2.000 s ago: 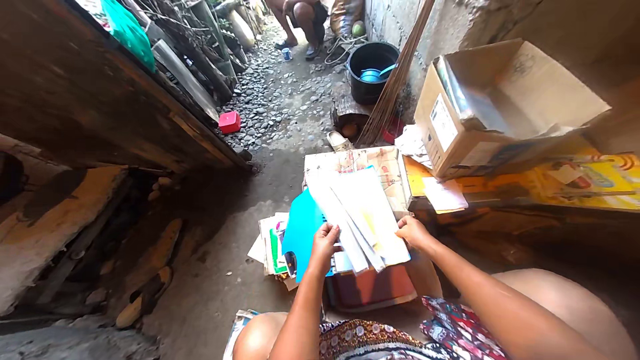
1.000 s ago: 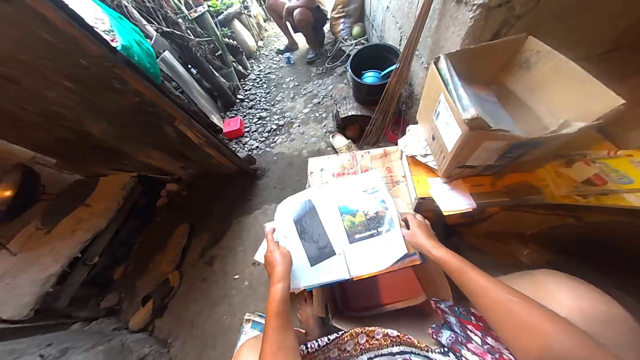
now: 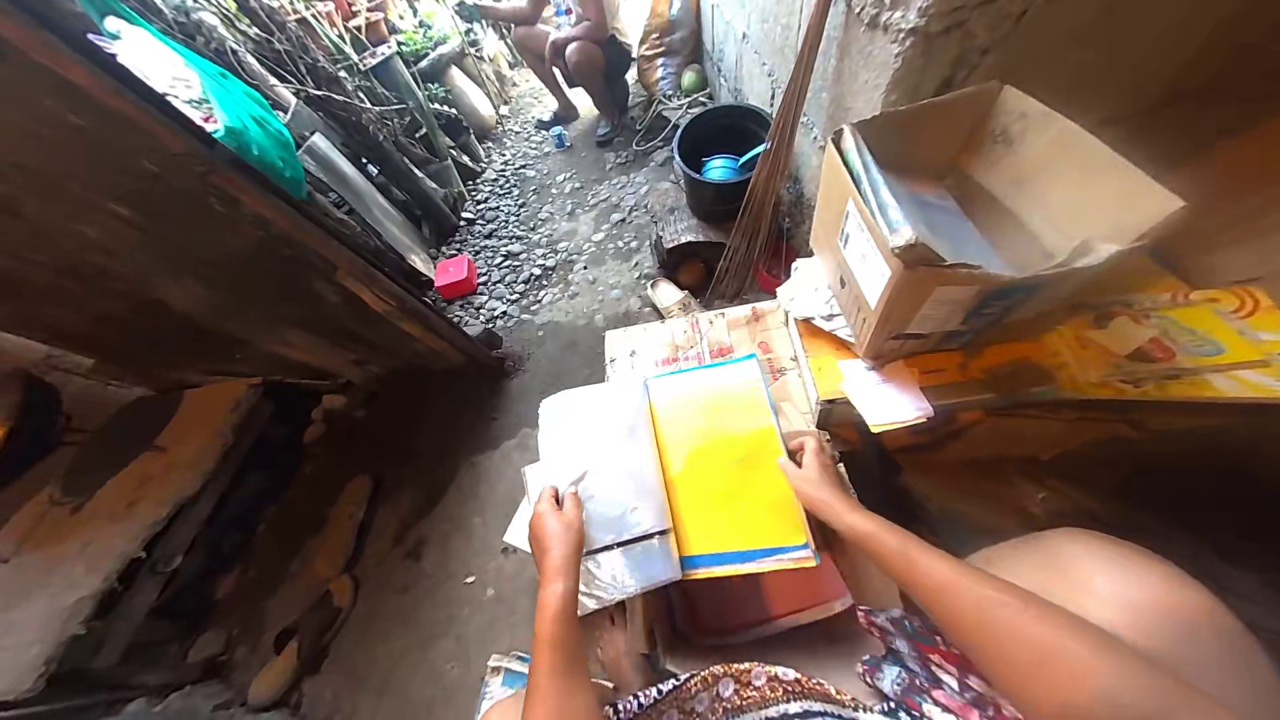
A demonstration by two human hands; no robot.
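White and clear sheets (image 3: 605,460) lie spread on the left, beside a yellow page with a blue border (image 3: 730,460). My left hand (image 3: 557,530) grips the lower left part of the white sheets between thumb and fingers. At the right edge of the yellow page, my right hand (image 3: 818,478) pinches the stack of pages. Beneath them is a flattened cardboard piece with red print (image 3: 690,340). A dark red flat item (image 3: 755,600) shows under the pages, near my lap.
An open cardboard box (image 3: 870,270) holding plastic-covered items stands at right, by loose papers (image 3: 885,392). Farther off are a stick broom (image 3: 775,170), a black bucket (image 3: 690,150), a slipper (image 3: 672,298), a red container (image 3: 456,277) and a crouching person (image 3: 585,60). A wooden panel (image 3: 220,220) stands left.
The pages with a dark picture and a landscape photo no longer show; white sheets and a yellow page face up instead. Two seconds ago a blue item lay at the left of the papers.
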